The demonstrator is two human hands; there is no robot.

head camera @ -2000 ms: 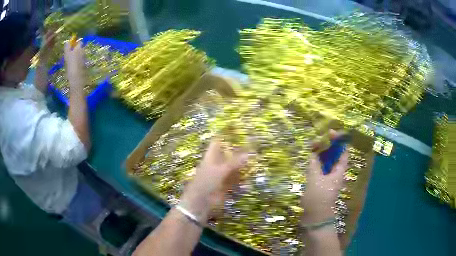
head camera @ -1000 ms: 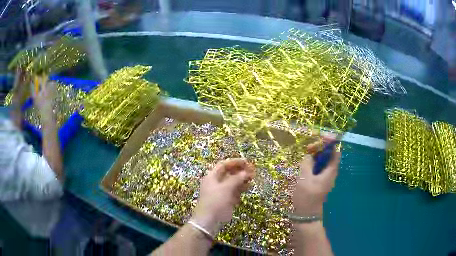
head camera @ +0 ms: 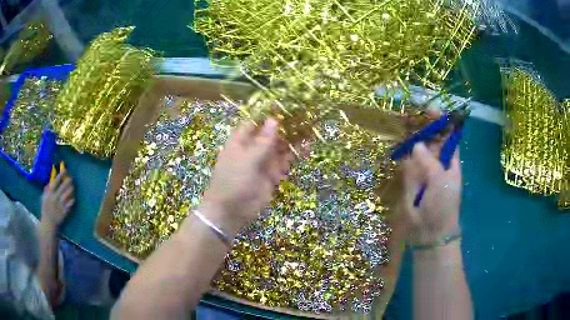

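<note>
My left hand (head camera: pixel 244 169) is over the cardboard box, its fingers closed around a blurred gold sprue frame (head camera: pixel 281 103). The frame overlaps the heap behind it, so its outline is hard to tell. My right hand (head camera: pixel 432 194) is at the box's right edge and holds blue-handled side cutters (head camera: pixel 428 139); the handles are spread and the jaws blurred. The cardboard box (head camera: pixel 134 125) lies below my hands, holding many loose gold and silver cut parts (head camera: pixel 312 250).
A gold frame heap (head camera: pixel 350 44) lies beyond the box, with pale frames (head camera: pixel 490 14) at its far edge. Stacked frames (head camera: pixel 100 94) and a blue bin (head camera: pixel 42 156) are left. More frames (head camera: pixel 534 134) are right. A co-worker's hand (head camera: pixel 57 197) holds orange-handled cutters.
The view has shifted and tilted down. My left hand has moved up onto the frame. The cutters' handles show wider apart. The co-worker's hand has come down to below the blue bin.
</note>
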